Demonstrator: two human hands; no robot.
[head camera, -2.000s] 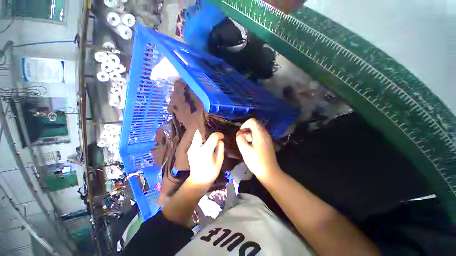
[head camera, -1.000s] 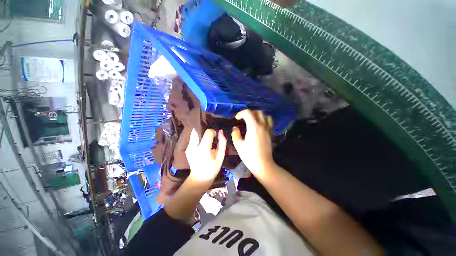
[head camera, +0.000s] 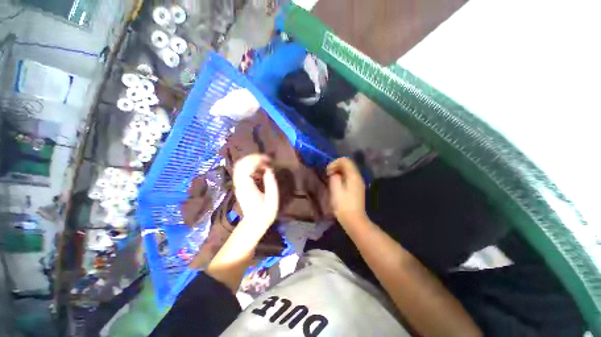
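Crumpled brown cloth pieces (head camera: 263, 141) lie in a blue slatted basket (head camera: 174, 158) at my lap. My left hand (head camera: 256, 191) is over the cloth with its fingers curled on a part of it. My right hand (head camera: 346, 187) is at the basket's right side, its fingers pinching the edge of the brown cloth. Both hands are somewhat blurred, and the fingertips are partly hidden. A pale white piece (head camera: 235, 104) lies at the top inside the basket.
A white table with a green, ruler-marked edge (head camera: 422, 102) curves along the right. Brown cloth (head camera: 389, 23) lies on it at the top. White thread cones (head camera: 138, 92) stand on racks at the left. A blue and black object (head camera: 303, 82) is behind the basket.
The view has shifted, and brown cloth now shows on the table. My left hand has moved up and left over the cloth. My hands are farther apart, with cloth spread between them.
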